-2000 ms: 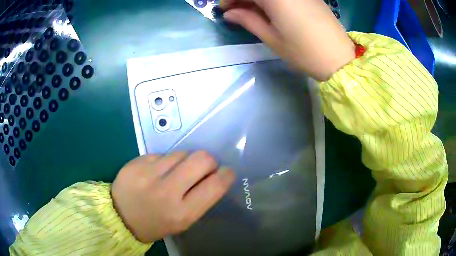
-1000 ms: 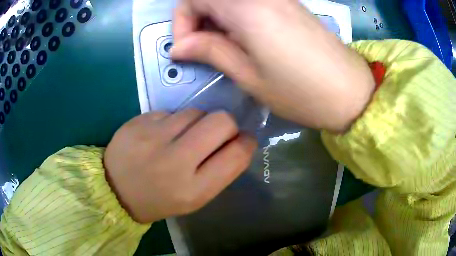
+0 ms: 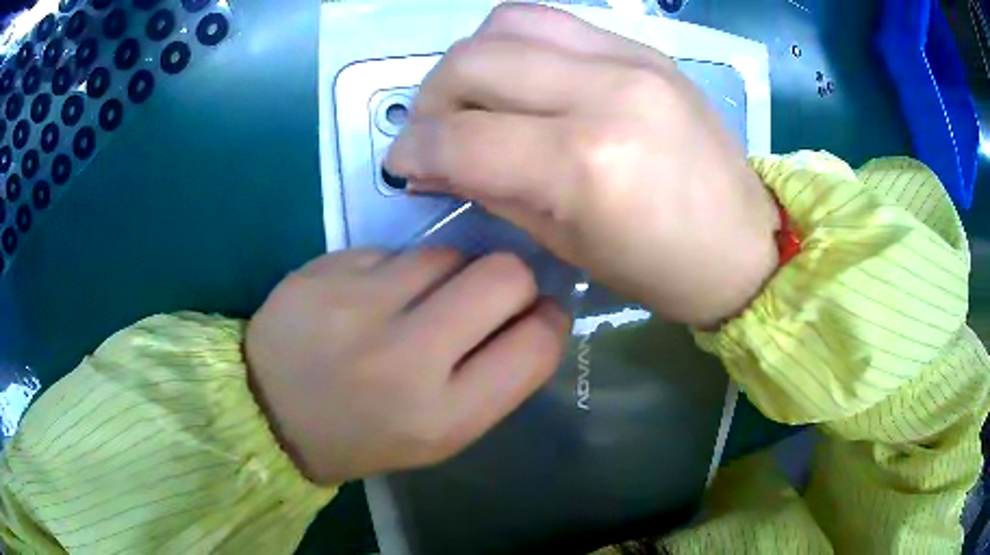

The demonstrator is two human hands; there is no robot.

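Observation:
The grey tablet (image 3: 565, 455) lies back up on a white sheet (image 3: 339, 141), its ADVAN logo below my hands. The camera plate is at its upper left corner; the upper round opening (image 3: 397, 113) shows. My right hand (image 3: 586, 163) is over the plate, with thumb and fingertips at the lower opening, where a dark piece (image 3: 393, 177) shows at the fingertips. Whether it is held or seated cannot be told. My left hand (image 3: 407, 363) is curled on the tablet below the plate, at the creased clear film (image 3: 443, 222); its fingertips are hidden.
Clear sheets with rows of black rings (image 3: 81, 141) lie at the upper left on the green surface. Several tiny dark pieces (image 3: 823, 82) lie at the upper right, beside a blue bin (image 3: 923, 98). A yellow striped sleeve covers each forearm.
My right hand came from the sheet at the top onto the camera plate, then moved from the upper opening to the lower one. My left hand stayed on the tablet at the film.

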